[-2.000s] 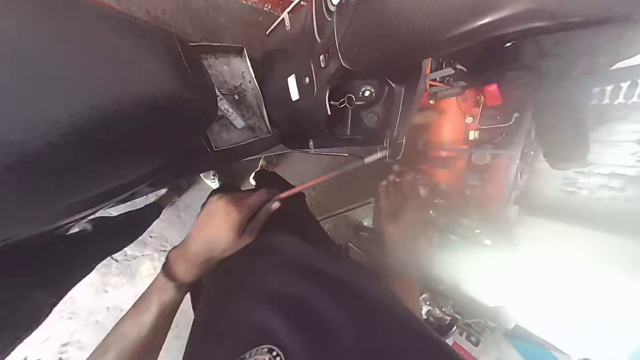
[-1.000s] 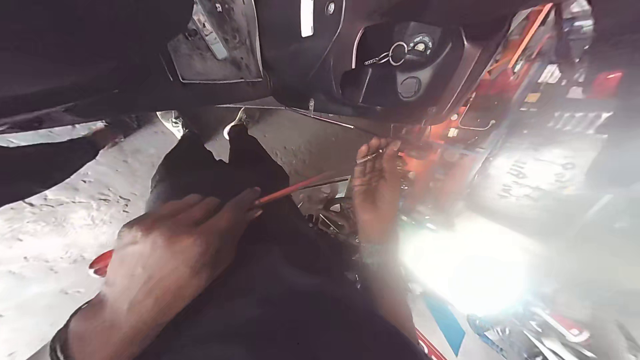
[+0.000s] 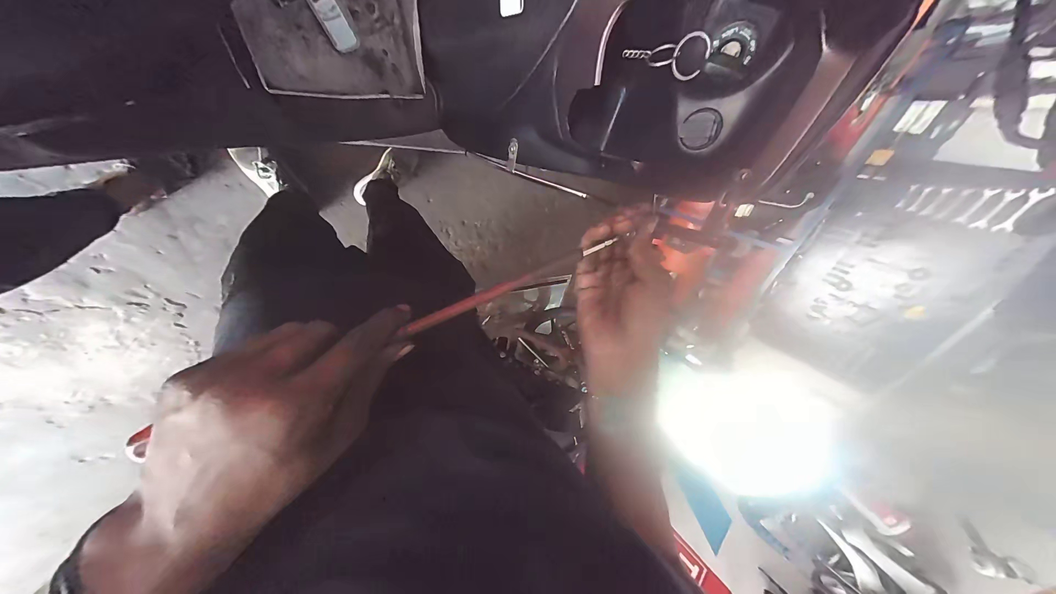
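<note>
My left hand [image 3: 247, 412], at the lower left, is closed around a long, thin tool with a red shaft [image 3: 462, 307], probably a screwdriver. The red end of its handle [image 3: 139, 444] shows behind the hand. The shaft slants up to the right to a pale metal tip [image 3: 601, 247]. Beside this tip is my right hand [image 3: 619, 305], palm partly towards me and fingers bent; blur hides whether it grips the tip. Just above the fingers is the lower edge of a black vehicle panel [image 3: 528, 124], with a key ring [image 3: 692, 55] hanging at its ignition switch [image 3: 733, 51].
A bright light glares [image 3: 747, 433] right of my right forearm. Several spanners [image 3: 978, 206] lie at the upper right, and blurred metal parts [image 3: 858, 544] at the lower right. A shallow tray [image 3: 355, 70] is at the upper left. Another person's dark-clothed limb [image 3: 54, 235] reaches in at the left.
The view has come closer to the panel and shifted. The left hand keeps hold of the red-shafted tool, whose handle end shows now but not in the oldest frame. The right hand stays near the tip.
</note>
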